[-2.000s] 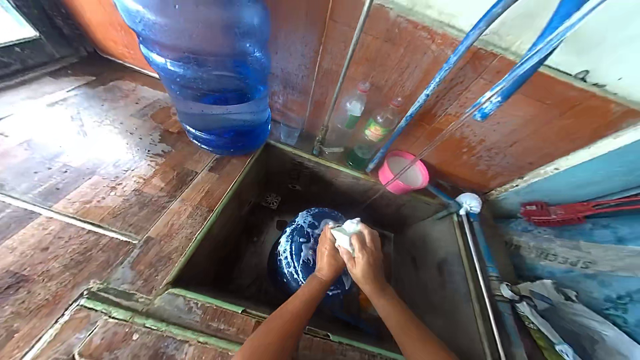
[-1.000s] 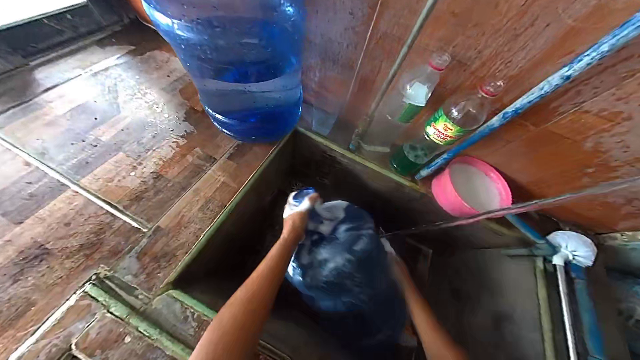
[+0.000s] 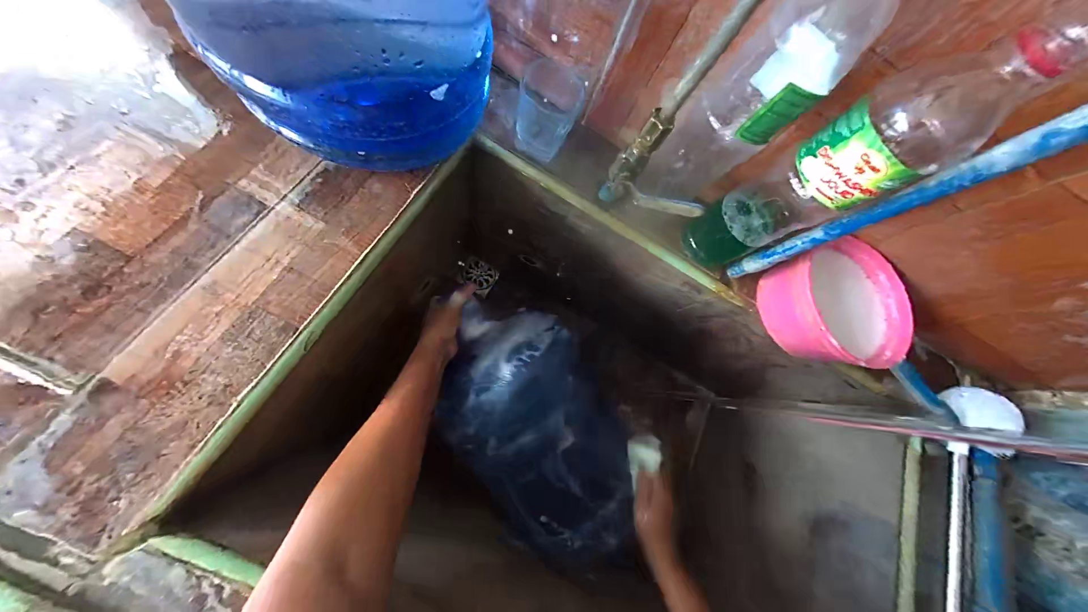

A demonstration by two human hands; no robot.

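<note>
A dark blue water jug (image 3: pixel 535 433), streaked with soap suds, lies on its side in a deep tiled sink (image 3: pixel 314 327). At its upper left end, near the drain, my left hand (image 3: pixel 444 327) grips what looks like the neck; the fingers are partly hidden. Beside the jug's lower right side is my right hand (image 3: pixel 653 501), with a pale, foamy sponge or cloth (image 3: pixel 644 455) between its fingers. The jug's lower end is dim and blurred.
A large blue water bottle (image 3: pixel 365 93) stands on the ledge. Behind the sink are a clear cup (image 3: pixel 548 110), a brass valve (image 3: pixel 637 153), a plastic bottle of green liquid (image 3: pixel 850 161) and a pink tub (image 3: pixel 833 302). A blue pipe (image 3: pixel 926 187) slants across.
The blue jug, earlier seen end-on, now lies lengthwise. My hands, together two seconds ago, are apart, the left at the jug's end and the right at its side. The view has moved closer.
</note>
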